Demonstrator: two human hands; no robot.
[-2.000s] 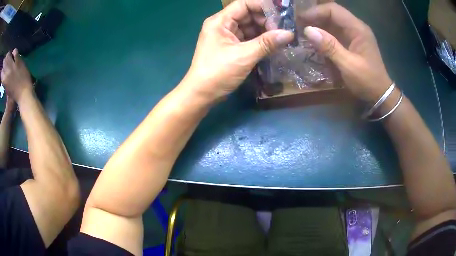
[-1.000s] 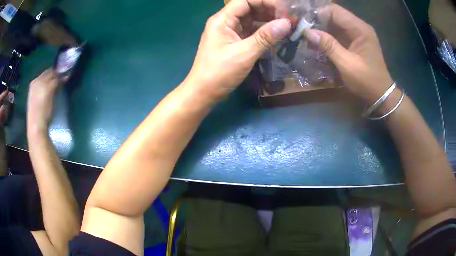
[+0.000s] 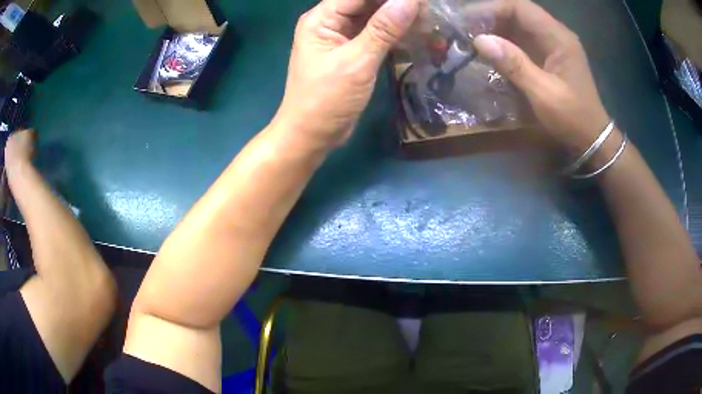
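A clear plastic bag point(image 3: 450, 58) with a red part, a white piece and a dark cord inside is held up at the top centre. My left hand point(image 3: 339, 65) pinches its upper left part between thumb and fingers. My right hand point(image 3: 539, 73) holds its right side with the thumb on the front. A small open carton point(image 3: 462, 145) lies on the table just below and behind the bag. Dark cable and shiny plastic show inside it. The bag and my hands hide much of the carton.
The glossy dark-green table point(image 3: 369, 223) has a pale curved front edge. An open carton point(image 3: 185, 65) with a shiny bag stands at the upper left. Another carton point(image 3: 681, 54) is at the right edge. A neighbour's arm point(image 3: 61, 215) reaches in at left. A purple-patterned phone-like item point(image 3: 554, 354) lies below the table edge.
My left hand has moved slightly left, and the red and white parts in the bag now show lower. An open carton has appeared at the upper left, and the neighbour's arm has drawn back left.
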